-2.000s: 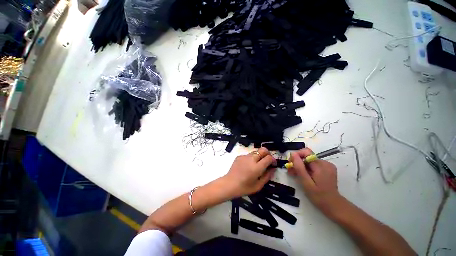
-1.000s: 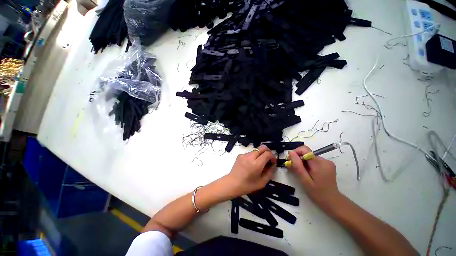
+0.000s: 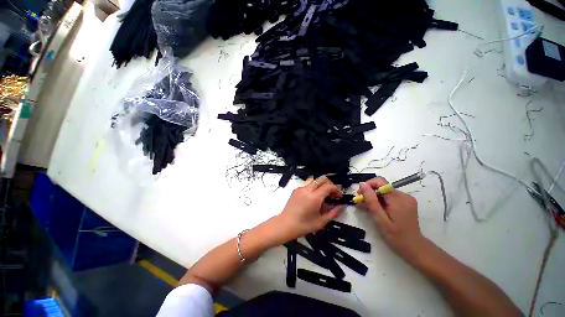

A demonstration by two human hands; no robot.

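My left hand (image 3: 310, 207), bare with a ring and a bracelet, holds a black fabric tab (image 3: 342, 200), mostly hidden by the fingers. My right hand (image 3: 391, 217) holds a slim pen with a yellow grip (image 3: 376, 192) and grey rear like a pencil. Its tip is at the tab's right end; whether it touches is too small to tell. A large heap of black tabs (image 3: 310, 93) lies beyond my hands. Several loose tabs (image 3: 323, 280) lie between my hands and my body.
Thread tails (image 3: 248, 176) lie at the heap's near left edge. Crinkled clear plastic (image 3: 167, 102) partly covers black strips at left. A pale cable (image 3: 474, 145) runs at right to red and black clips (image 3: 555, 217). A white power strip (image 3: 517, 46) and black adapter (image 3: 548, 57) sit upper right.
My left fingers have shifted slightly and more of the tab shows between my hands. The pen's angle has changed a little. The heap and loose tabs look the same.
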